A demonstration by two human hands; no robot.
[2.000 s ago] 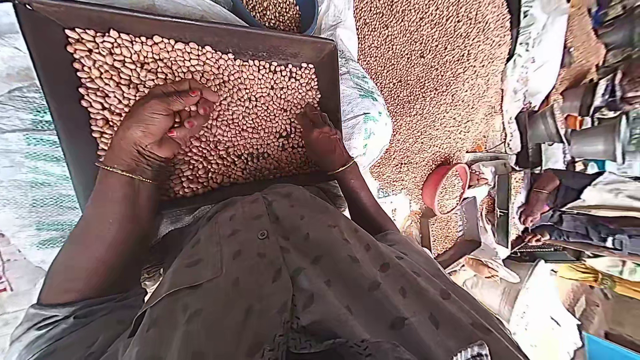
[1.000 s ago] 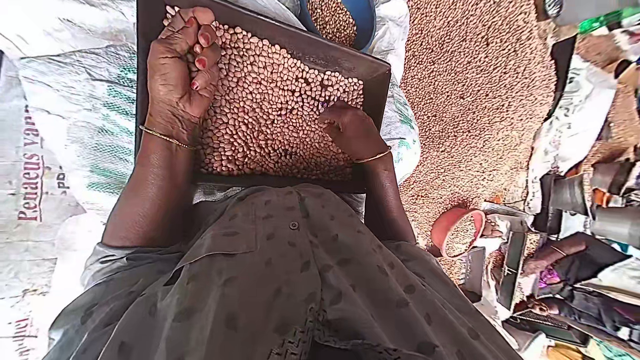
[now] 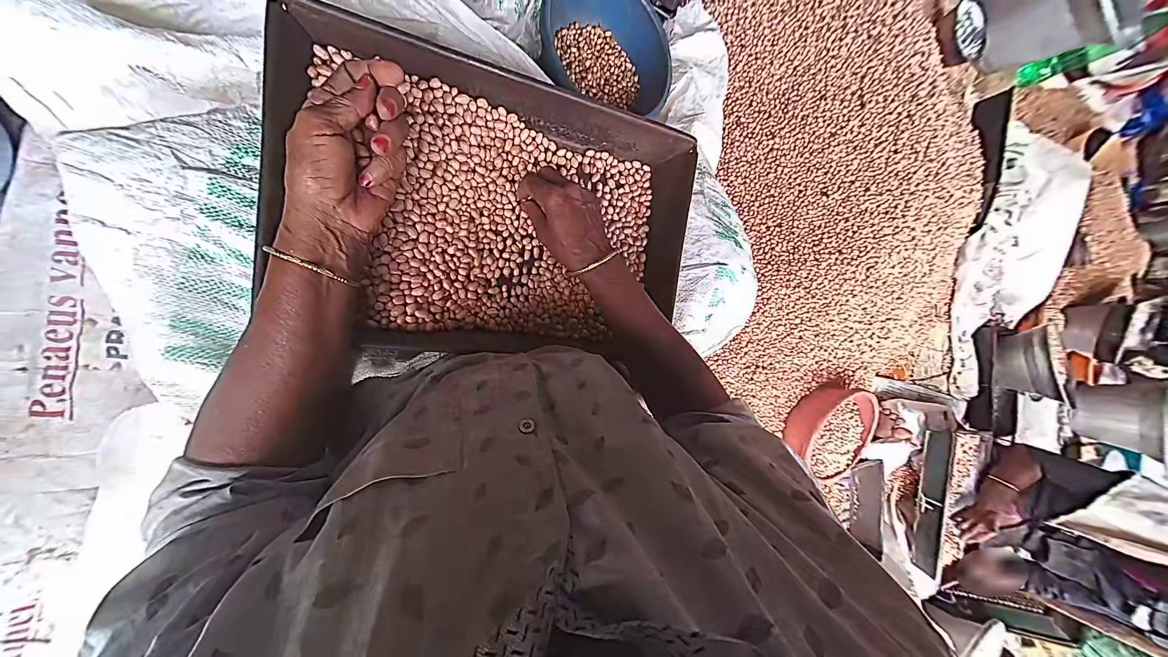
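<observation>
A dark rectangular tray (image 3: 683, 196) lies in front of me, its bottom covered with shelled peanuts (image 3: 456, 219), pinkish-tan. My left hand (image 3: 342, 155) is at the tray's left side, palm partly up, fingers curled around several nuts that show between them. My right hand (image 3: 564, 217) is over the right half of the nuts, back upward, fingers bent down into them; its fingertips are partly hidden, and whether it holds a nut cannot be told. Each wrist has a thin bangle.
Behind the tray stands a blue bowl (image 3: 652, 64) with nuts. White woven sacks (image 3: 164, 228) lie around. A wide spread of nuts (image 3: 839, 182) covers the right. A red basin (image 3: 808, 424) sits near a co-worker's hands (image 3: 990, 511) at another tray; metal pots (image 3: 1122, 411) stand far right.
My left hand has moved from the middle-left of the nuts to the tray's upper left. My right hand has moved inward from the tray's right edge. The view has shifted.
</observation>
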